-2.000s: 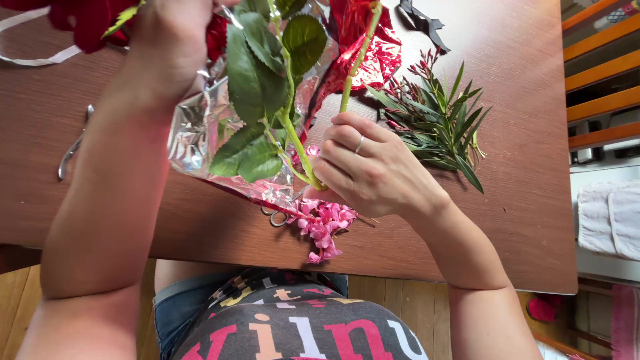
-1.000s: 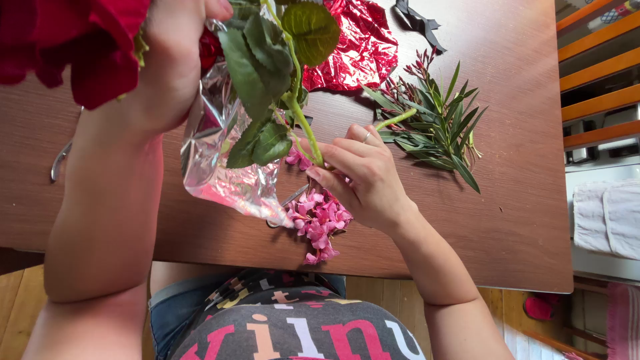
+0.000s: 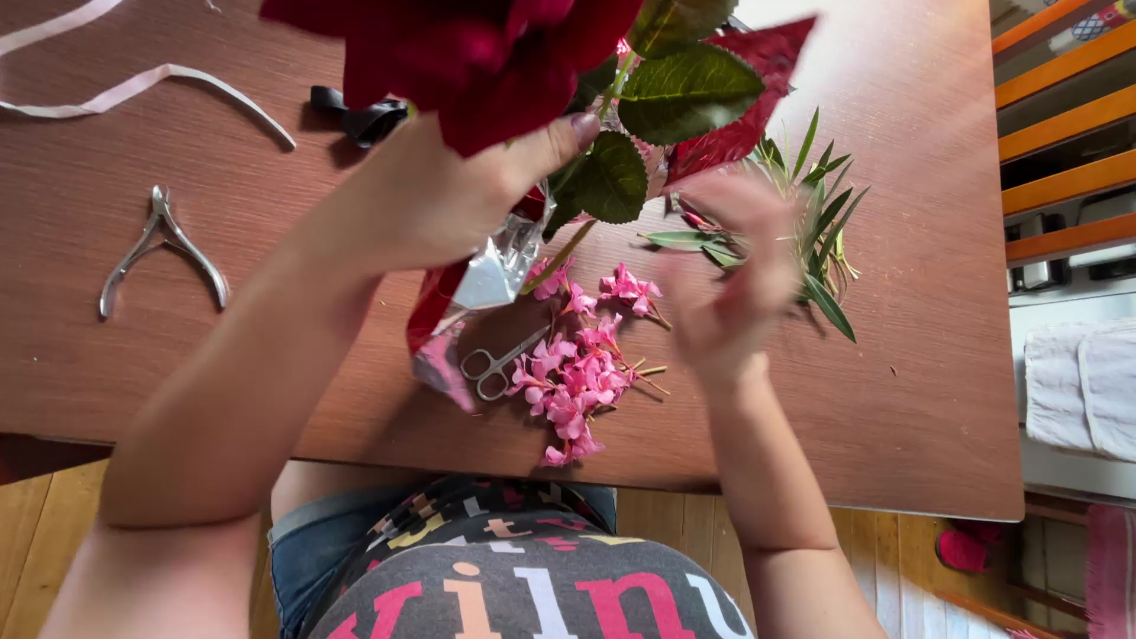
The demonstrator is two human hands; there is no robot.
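My left hand (image 3: 470,191) is closed around the stem of a large red flower (image 3: 479,62) with green leaves (image 3: 688,93), its thumb toward the leaves. Red and silver foil (image 3: 501,266) hangs below that hand, and more red foil (image 3: 754,106) shows behind the leaves. My right hand (image 3: 732,266), blurred, is raised to the right of the stem with its fingers apart and nothing visible in it. Beneath the hands, cut pink flowers (image 3: 577,377) lie on the table beside small metal scissors (image 3: 497,364).
Metal nippers (image 3: 161,244) lie on the brown wooden table (image 3: 923,417) at the left. A pale ribbon (image 3: 169,75) and a black ribbon (image 3: 364,115) are farther back. Leafy green sprigs (image 3: 825,226) lie at the right. An orange slatted rack (image 3: 1065,182) stands beyond the table's right edge.
My right hand has let go of the stem and moved up off it. Red foil that lay flat on the table now shows raised behind the leaves. The view has shifted left.
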